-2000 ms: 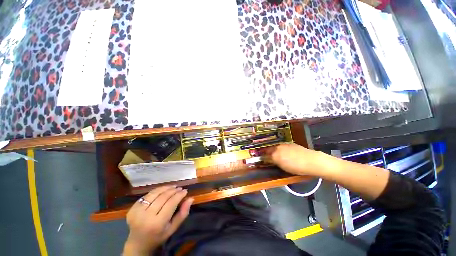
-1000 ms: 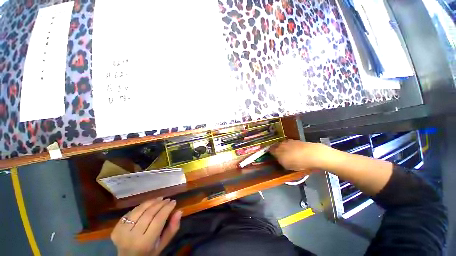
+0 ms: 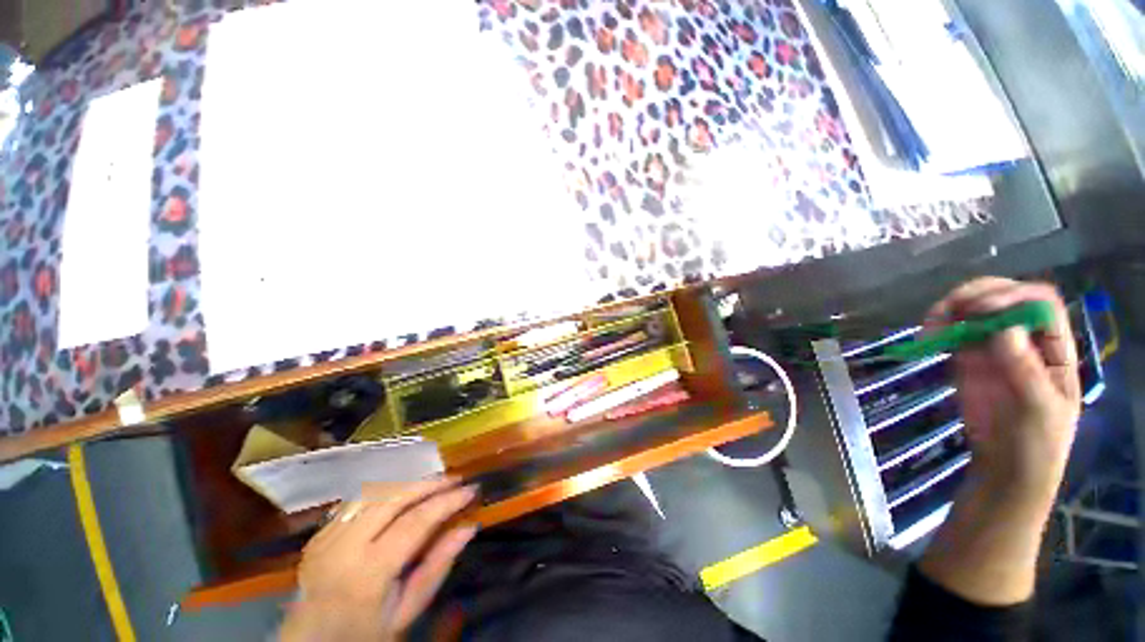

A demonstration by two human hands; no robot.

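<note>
My right hand (image 3: 1015, 376) is raised to the right of the open desk drawer (image 3: 603, 472) and holds a green-handled tool (image 3: 979, 331); its thin end points left. My left hand (image 3: 383, 552) rests over the drawer's front edge at the left, its fingers inside by a folded white paper (image 3: 339, 469). Whether it grips anything is hidden. The yellow organiser tray (image 3: 467, 414) in the drawer holds small tools and pens. Red and white stick-like items (image 3: 624, 394) lie in front of it.
White sheets (image 3: 377, 188) lie on the leopard-print desk cover (image 3: 678, 163). Papers and a blue folder (image 3: 879, 94) are at the back right. A metal rack (image 3: 856, 439) stands right of the drawer, with a white loop (image 3: 792, 408) beside it.
My right hand has left the drawer, moving right and up with the green-handled tool. My left hand's fingers have moved over the drawer edge, closer to the paper.
</note>
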